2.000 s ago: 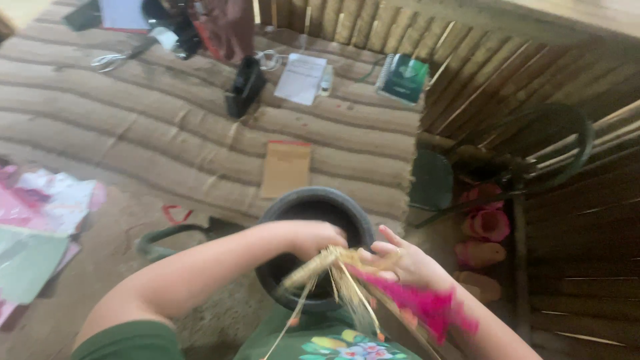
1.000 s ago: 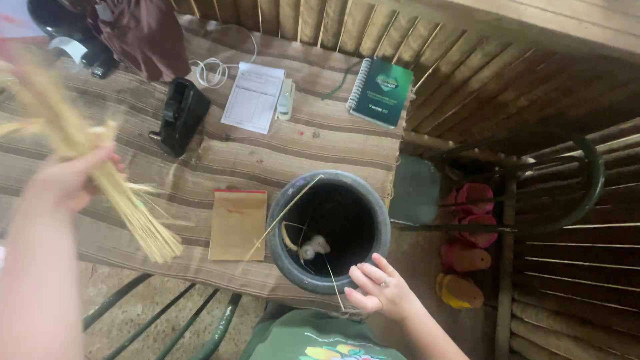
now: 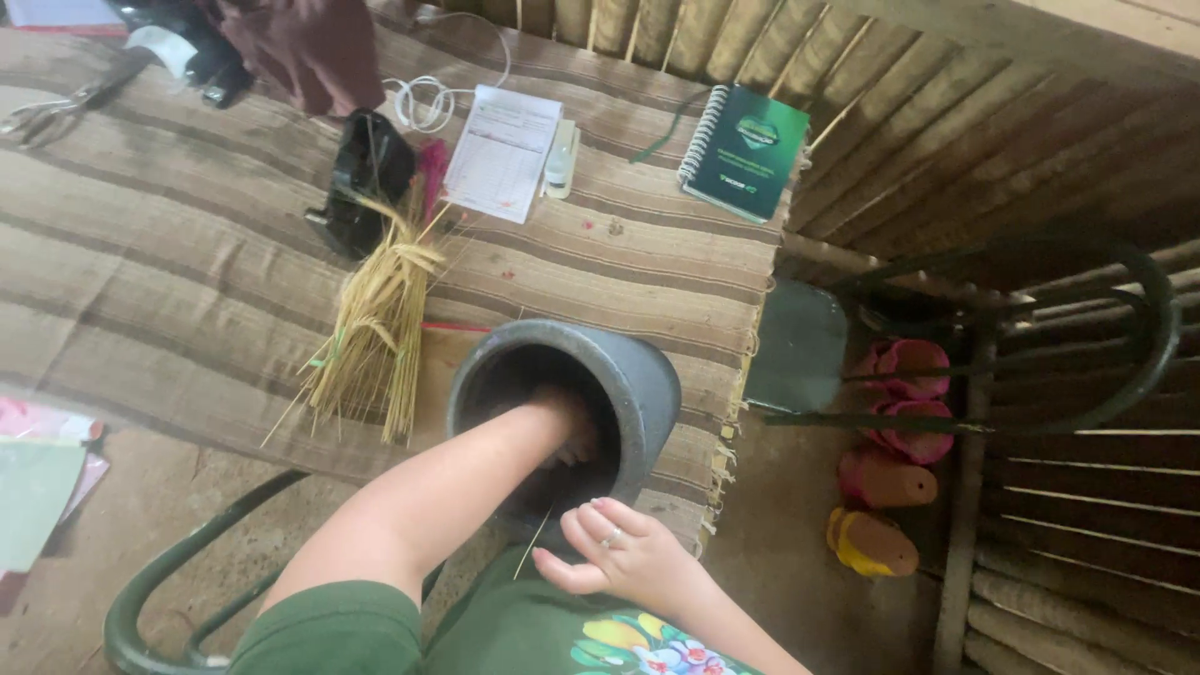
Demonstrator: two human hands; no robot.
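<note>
A dark grey pot (image 3: pixel 656 375) leans toward me at the table's near edge, its mouth facing me. My left hand (image 3: pixel 567 431) reaches deep inside it; its fingers are dim in the shadow, and whether they grip anything does not show. My right hand (image 3: pixel 614 548) is just outside the near rim, fingers loosely curled and apart, a ring on one finger. Beside it a thin straw stalk (image 3: pixel 532 544) sticks out below the rim. Left of the pot, a bundle of dried wheat-like stalks (image 3: pixel 380 328) lies on the striped cloth, partly over a brown paper piece (image 3: pixel 441 361).
A black tape dispenser (image 3: pixel 361 187), printed pad (image 3: pixel 503 150), small bottle (image 3: pixel 561 164) and green spiral notebook (image 3: pixel 747 150) lie on the cloth (image 3: pixel 637 272). Pliers (image 3: pixel 56 108) lie far left. A green metal chair frame (image 3: pixel 150 581) is lower left; clay pots (image 3: pixel 886 476) stand right, below the table.
The stalk bundle, held in my left hand a second ago, now lies on the cloth. That hand has gone into the pot, which is now tipped toward me.
</note>
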